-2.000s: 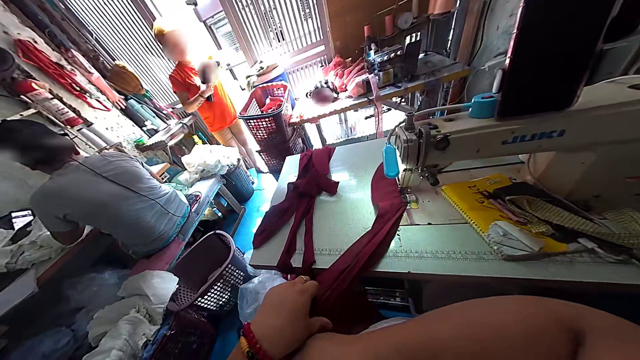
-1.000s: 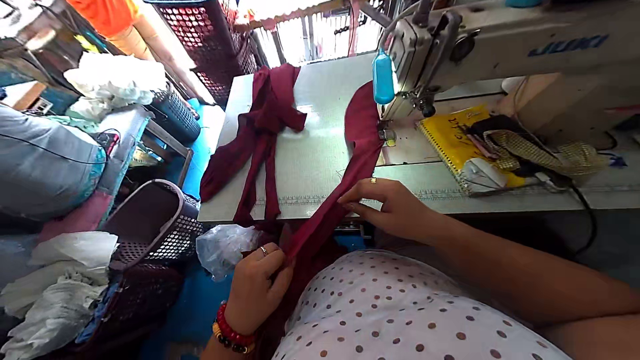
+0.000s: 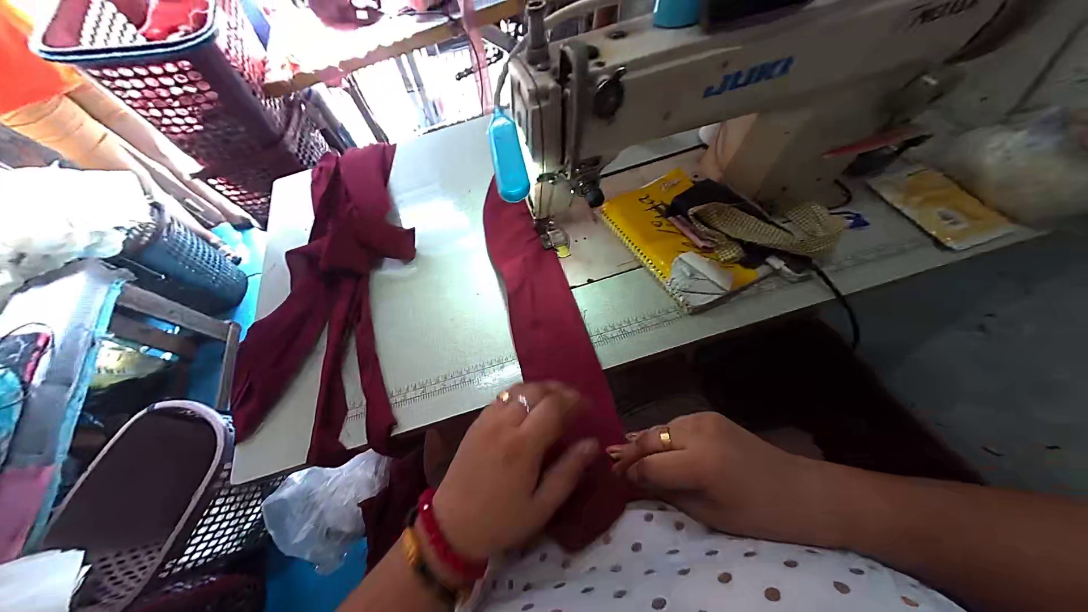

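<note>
A maroon fabric strip (image 3: pixel 552 314) runs from under the presser foot of a Juki sewing machine (image 3: pixel 663 93) over the table's front edge to my lap. My left hand (image 3: pixel 518 467), with rings and a red bracelet, lies on the strip's lower part, its fingers bent over the cloth. At the strip's right edge, my right hand (image 3: pixel 697 463) pinches the cloth between thumb and fingers. A second bundle of maroon fabric (image 3: pixel 348 229) lies on the left of the sewing table (image 3: pixel 450 340), its tails hanging at the front edge.
Right of the needle are a yellow spiral notebook (image 3: pixel 642 229) and a checked cloth item (image 3: pixel 765 229) with a black cable. Plastic baskets (image 3: pixel 161 102) stand behind on the left. A clear plastic bag (image 3: pixel 327 510) hangs beside the table. A person's legs (image 3: pixel 119 144) show at upper left.
The view has tilted down and closer to the machine. My right hand, on the strip farther up a second ago, is now lower, near my lap. The strip lies flatter and wider.
</note>
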